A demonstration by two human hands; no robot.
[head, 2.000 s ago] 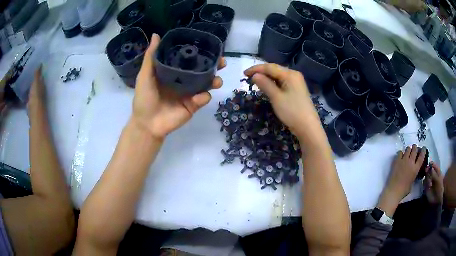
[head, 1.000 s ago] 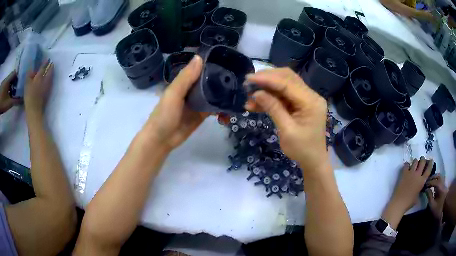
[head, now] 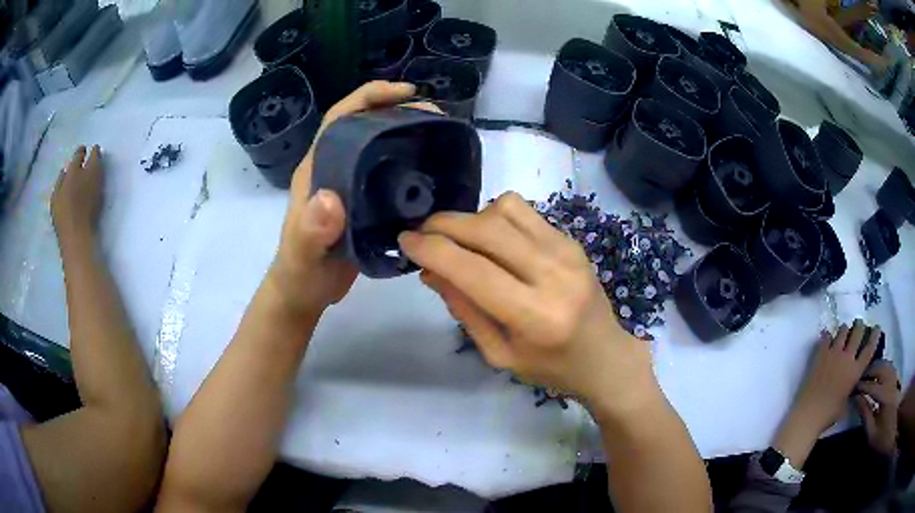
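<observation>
My left hand (head: pixel 319 225) holds a dark cup-shaped housing (head: pixel 346 165), its open end tilted towards me, with the round central post showing inside. My right hand (head: pixel 522 286) has its thumb and fingers pinched together at the lower inner rim of this housing. Whether a small clip is between these fingertips is hidden. A small pale spot shows beside them inside the housing. A loose heap of small dark clips (head: pixel 622 263) lies behind and to the right of my right hand, partly covered by it.
Many housings (head: pixel 652 140) stand clustered at the back right, and more (head: pixel 271 120) at the back left. A few clips (head: pixel 164 156) lie at the left. A neighbour's arm (head: pixel 85 271) rests at the left; another person's hands (head: pixel 841 376) work at the right. A dark green upright rises behind.
My right hand has moved from the clip heap to the inside of the held housing. My left hand has turned the housing's opening towards me. The left neighbour's hand has moved.
</observation>
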